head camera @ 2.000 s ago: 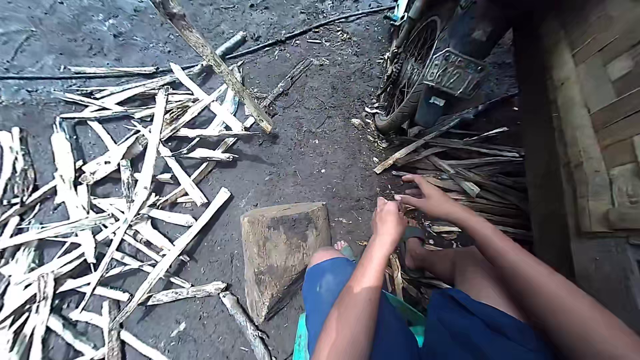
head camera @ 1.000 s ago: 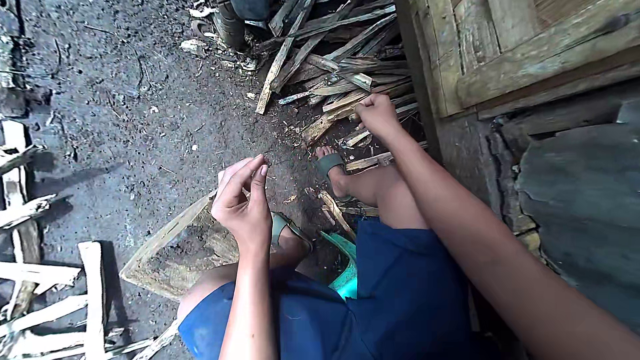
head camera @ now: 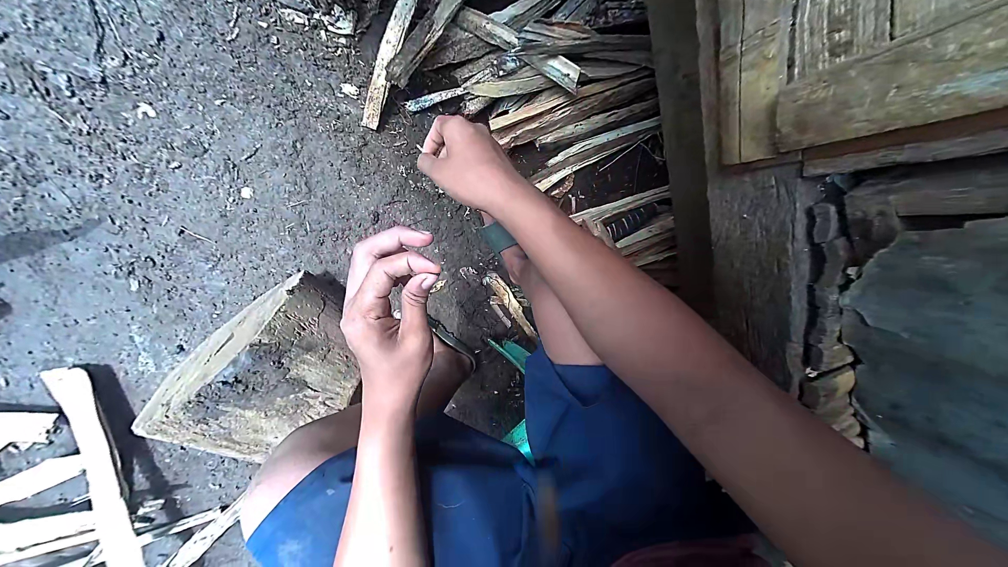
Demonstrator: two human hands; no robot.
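Observation:
My left hand (head camera: 390, 295) is raised above the wooden chopping block (head camera: 260, 378), palm side showing, its fingers loosely curled. Its thumb tip is close to the index fingertip, and I see no object between them. Farther forward and to the right, my right hand (head camera: 465, 161) is curled over the ground beside the split firewood (head camera: 583, 102). A tiny pale bit shows at its fingertips; whether that is a held thing or a nail, I cannot tell. The hands are apart.
More split wood (head camera: 94, 465) lies in sunlight at the lower left. A wooden plank wall (head camera: 890, 102) stands at the right. A green plastic thing (head camera: 516, 354) shows between my legs, near my sandaled feet. Bare soil (head camera: 181, 173) surrounds the block.
My hands, close together two seconds ago, have moved apart. The view has swung to the right, and the bicycle-like wheel and plate seen earlier are out of sight.

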